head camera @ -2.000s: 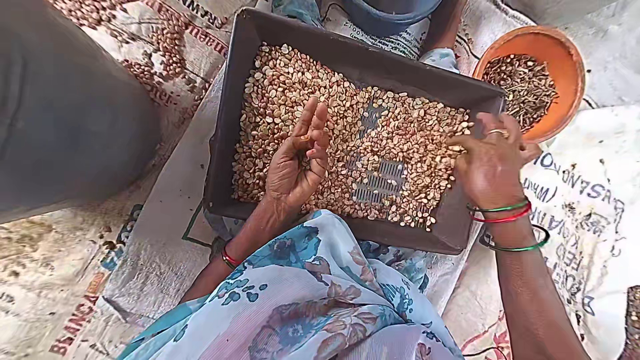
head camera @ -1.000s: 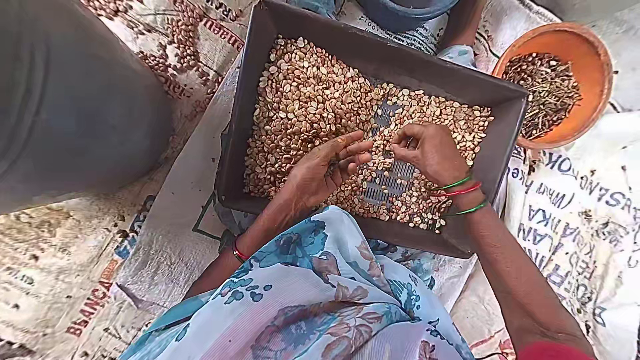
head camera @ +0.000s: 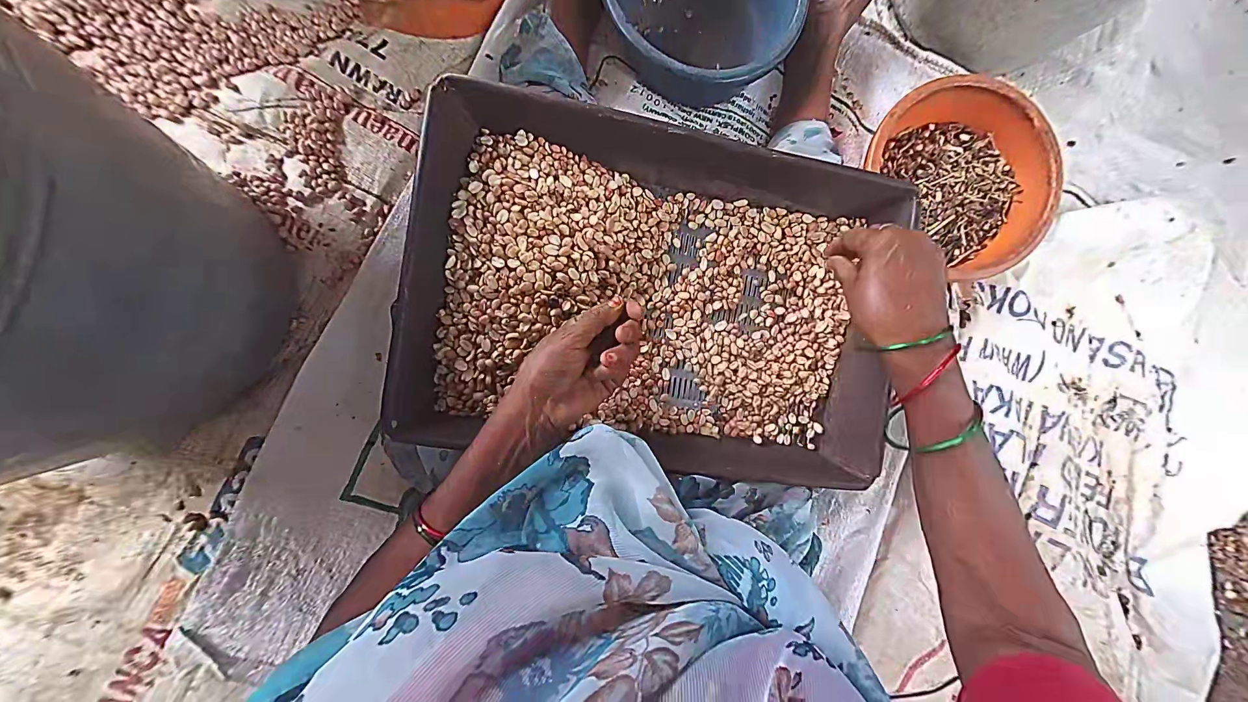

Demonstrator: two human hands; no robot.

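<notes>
A dark rectangular plastic tray with slots in its floor lies across my lap, and pale brown beans, perhaps coffee, are spread inside it. Over the beans near the tray's lower middle is my left hand, palm turned up and fingers curled; whether it holds anything is not clear. My right hand is at the tray's right side, its thumb and index finger close together over the outermost beans. Anything between those fingertips is too small to tell. An orange bowl of dark beans and husks stands just beyond the right hand.
A large grey container stands at the left. Beyond the tray are a blue tub and another person's feet and hand. Part of another orange container shows at the top. Printed sacks cover the ground, with loose beans at upper left.
My right hand has moved from near the left hand back to the tray's right side, where it also was two seconds ago. The left hand's fingers have curled more.
</notes>
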